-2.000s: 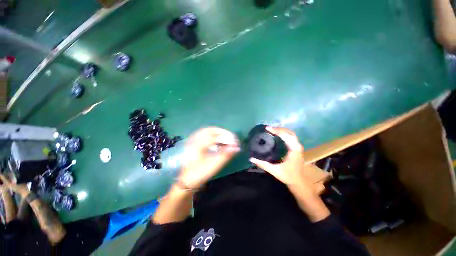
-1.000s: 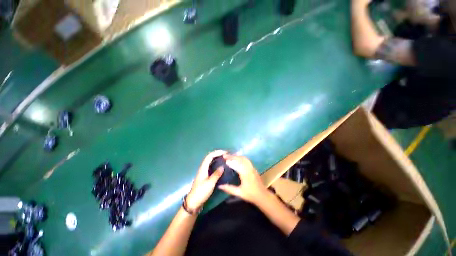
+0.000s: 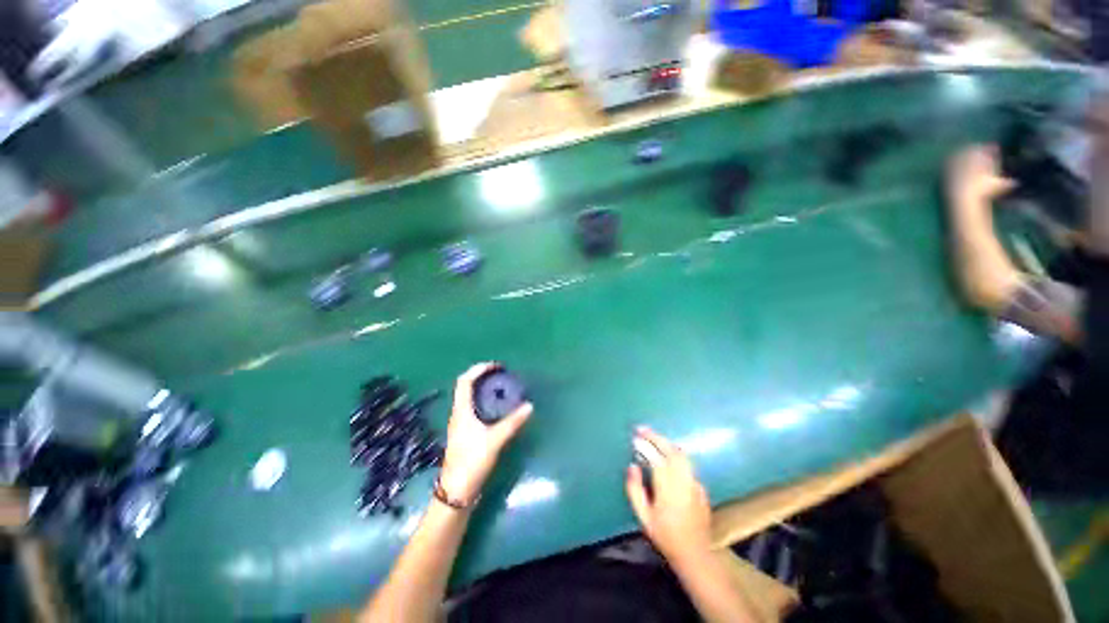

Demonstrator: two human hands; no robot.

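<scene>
My left hand [image 3: 472,426] grips a black cylindrical housing [image 3: 499,394] over the green bench, its round end with a small dark centre facing up. My right hand [image 3: 669,493] is apart from it, to the right near the bench's front edge, with fingers curled. Something small and dark shows between its thumb and fingers, too blurred to name. A loose pile of small glossy black parts [image 3: 392,444] lies just left of my left hand.
A white disc [image 3: 269,470] lies left of the pile. Clustered motor assemblies [image 3: 144,493] are at far left. Housings [image 3: 597,230] and motors [image 3: 461,257] are spaced along the far belt. A carton [image 3: 1017,523] is at lower right. Another person's arm [image 3: 983,243] reaches in at right.
The view has turned up, showing more beyond the belt. My hands, together around the housing a second ago, are now apart; the left holds the housing nearer the pile.
</scene>
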